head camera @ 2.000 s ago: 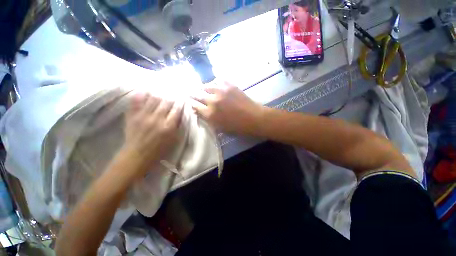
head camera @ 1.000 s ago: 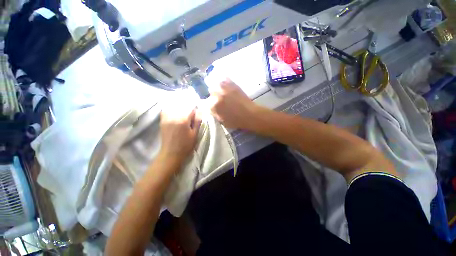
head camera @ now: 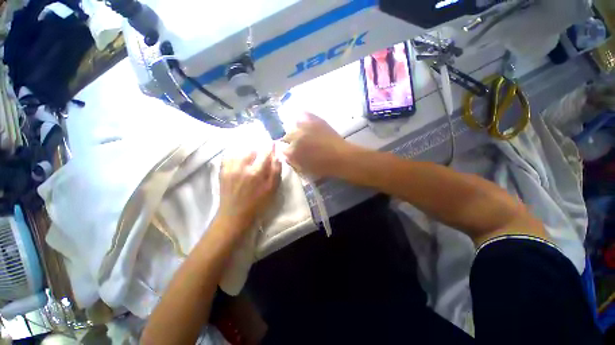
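Note:
A pale off-white garment [head camera: 162,202] lies bunched on the table left of and below the needle area and drapes over the front edge. My left hand [head camera: 246,182] lies on it, fingertips at the cloth just below the presser foot [head camera: 271,123]. My right hand [head camera: 313,145] is beside the foot with fingers closed on the garment's edge; the fingertips are partly lost in lamp glare. A narrow pale strip [head camera: 321,207] hangs from under my right hand over the table edge. The white sewing machine head [head camera: 297,40] with blue stripe stands above.
A lit smartphone [head camera: 388,84] lies under the machine arm. Yellow-handled scissors [head camera: 497,108] lie right of it, beside dark metal parts. A printed ruler [head camera: 428,143] runs along the front edge. More pale cloth [head camera: 533,175] hangs at right. A small fan [head camera: 17,259] stands at far left.
Since one second ago, my left hand has flattened slightly on the cloth near the foot. The hanging strip has shifted slightly right. The view shifted from two seconds ago, bringing the fan into sight.

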